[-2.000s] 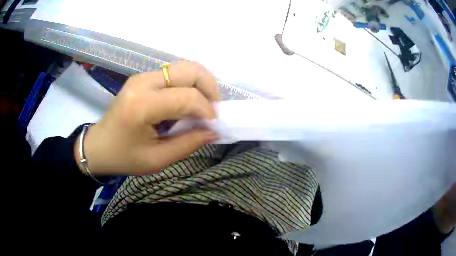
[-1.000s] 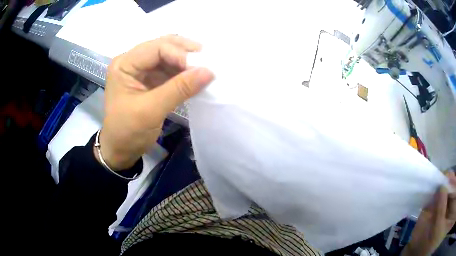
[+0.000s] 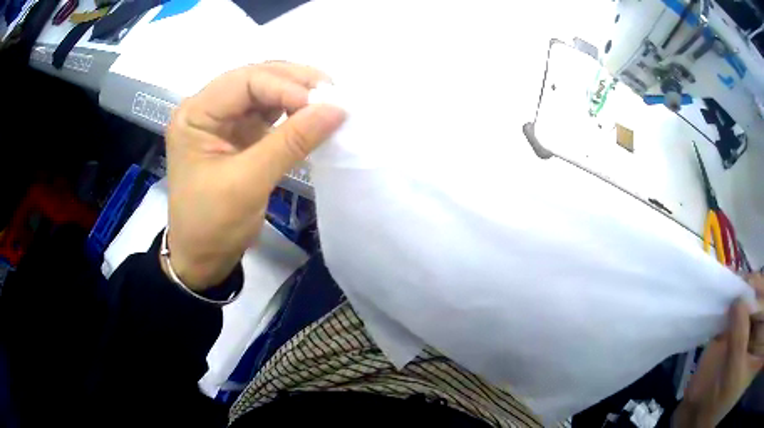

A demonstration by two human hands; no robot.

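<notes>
A thin white lining piece [image 3: 503,284] is stretched between my two hands, over the front table edge and my striped lap cloth. My left hand [image 3: 243,167] pinches its upper left corner between thumb and fingers. My right hand [image 3: 729,359], cut off by the right edge of the picture, grips its right corner. The lower edge of the piece hangs loose over the lap cloth [image 3: 335,368].
The sewing machine head [image 3: 670,50] stands at upper right, with a green part [image 3: 601,96] by the needle and a tan square [image 3: 625,137]. Shears [image 3: 714,226] lie near my right hand. White pieces [image 3: 251,284] lie low at left. A dark panel [image 3: 270,8] is at the top.
The white piece was first bunched and blurred near my left hand, then spread open between both hands. In the last second it has barely moved; the view has shifted slightly.
</notes>
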